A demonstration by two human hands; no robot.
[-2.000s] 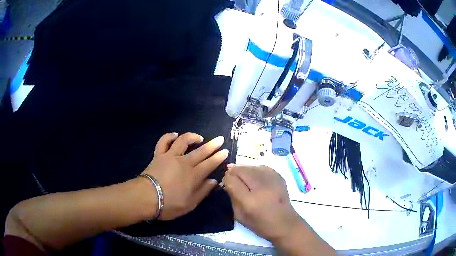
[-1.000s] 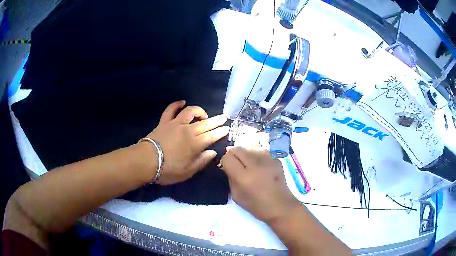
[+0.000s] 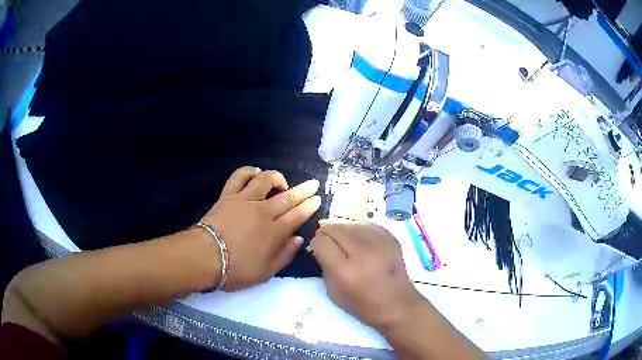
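A large black fabric panel (image 3: pixel 176 148) covers the left of the table, its right edge running to the presser foot (image 3: pixel 338 169) of the white sewing machine (image 3: pixel 380 91). My left hand (image 3: pixel 260 225) lies flat on the panel, fingers a little apart, fingertips near the edge just below the foot. My right hand (image 3: pixel 362 267) is closed with its fingertips pinching the panel's edge right beside my left fingers. What lies under the fingertips is hidden. The needle is too small to make out.
A pink and blue tool (image 3: pixel 424 242) lies right of the foot. Black strips (image 3: pixel 496 232) hang in a bunch farther right. The machine arm with blue lettering (image 3: pixel 517 181) stands at the right. A marked band (image 3: pixel 204 339) follows the table's front edge. Black pieces (image 3: pixel 176 49) lie behind.
Both hands moved forward to the foot with the fabric, then came back slightly toward me. The panel's near edge now lies farther from the table's front than two seconds ago.
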